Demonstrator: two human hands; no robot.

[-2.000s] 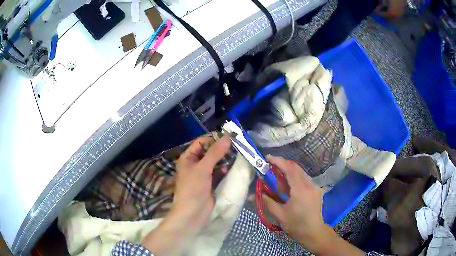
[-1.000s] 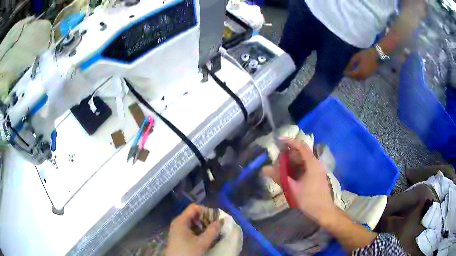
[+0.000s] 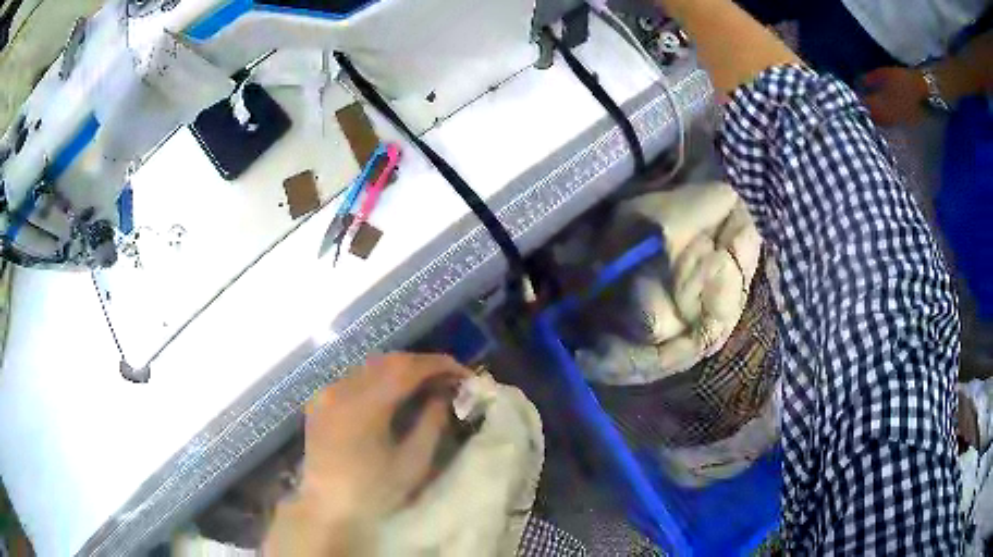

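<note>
My left hand [image 3: 376, 435] is low in the centre, slightly blurred, with its fingers closed on the edge of a cream padded garment [image 3: 490, 479]. A small whitish bit shows at the fingertips. The garment hangs below the hand, in front of the table edge. My right arm, in a checked sleeve [image 3: 860, 316], reaches up across the right side. Its bare forearm leaves the picture at the top, so my right hand is out of view. The red-handled scissors do not show.
The white machine table [image 3: 207, 326] has a ruler tape edge. Pink and blue snips [image 3: 376, 194], brown swatches [image 3: 302, 194] and a black pad [image 3: 242, 128] lie on it. A blue bin [image 3: 621, 446] holds a cream and plaid garment [image 3: 708, 272]. Another person's hand [image 3: 902, 96] is at upper right.
My right hand moved from beside my left hand, past the bin with the red-handled scissors, then up out of the picture. My left hand still grips the garment. The view has shifted.
</note>
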